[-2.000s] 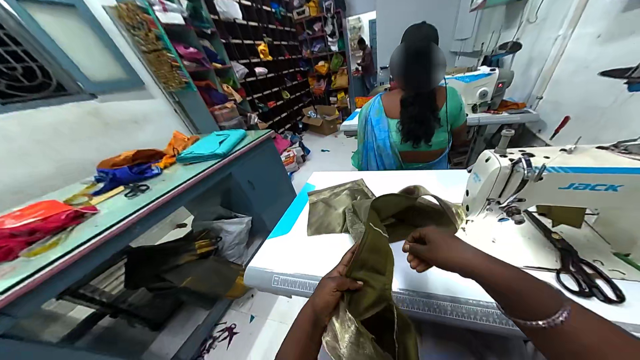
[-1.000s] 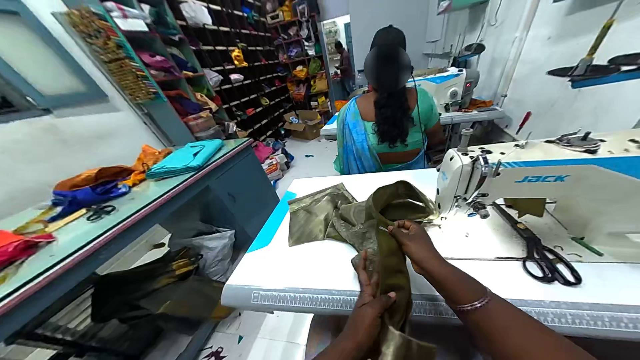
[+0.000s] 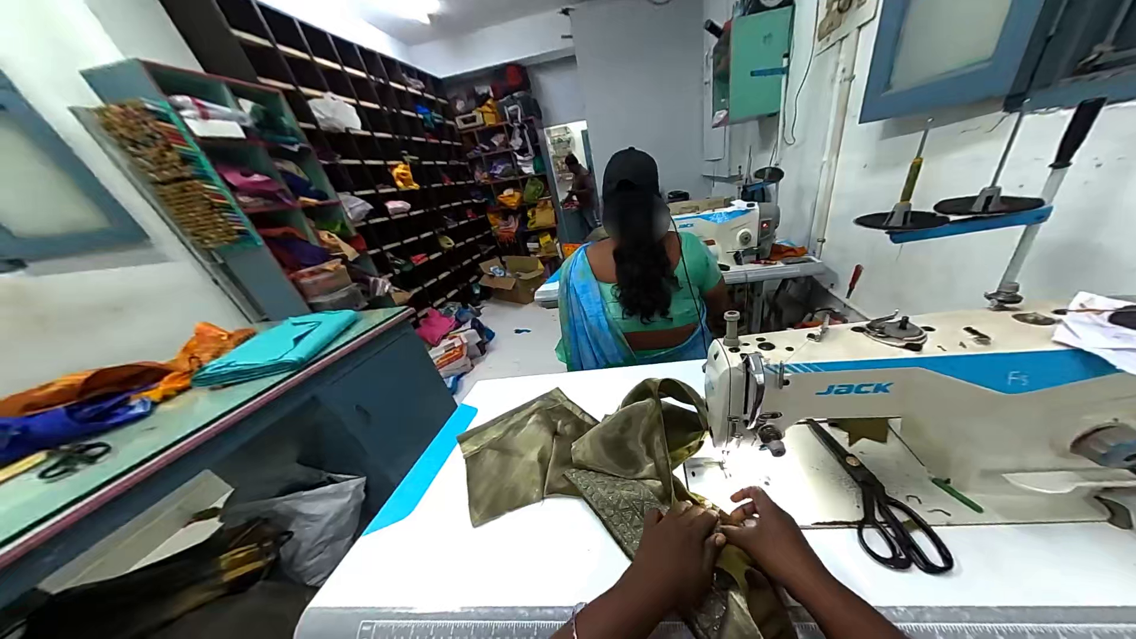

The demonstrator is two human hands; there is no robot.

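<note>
An olive-green satin garment piece (image 3: 524, 453) with a patterned band lies across the white sewing table (image 3: 497, 568), partly hanging over the front edge. My left hand (image 3: 679, 546) grips the band near the table's front. Beside it, my right hand (image 3: 763, 532) pinches the same cloth, its fingers touching the left ones. Both hands are just in front of the needle area of a Jack sewing machine (image 3: 852, 382). Black-handled fabric scissors (image 3: 887, 515) rest on the machine bed and table to the right of my right hand. Cloth hides some fingertips.
Ahead, a person (image 3: 639, 266) sits facing away near another sewing machine (image 3: 723, 231). At left stands a glass-topped counter (image 3: 177, 426) with folded turquoise cloth (image 3: 280, 346) and small scissors (image 3: 75, 460). A green-handled tool (image 3: 957, 494) lies on the machine bed. A thread stand (image 3: 1003, 213) rises behind the machine.
My hands have come together on the cloth; earlier they were apart on it. The patterned band now shows more plainly. The view has swung and lifted.
</note>
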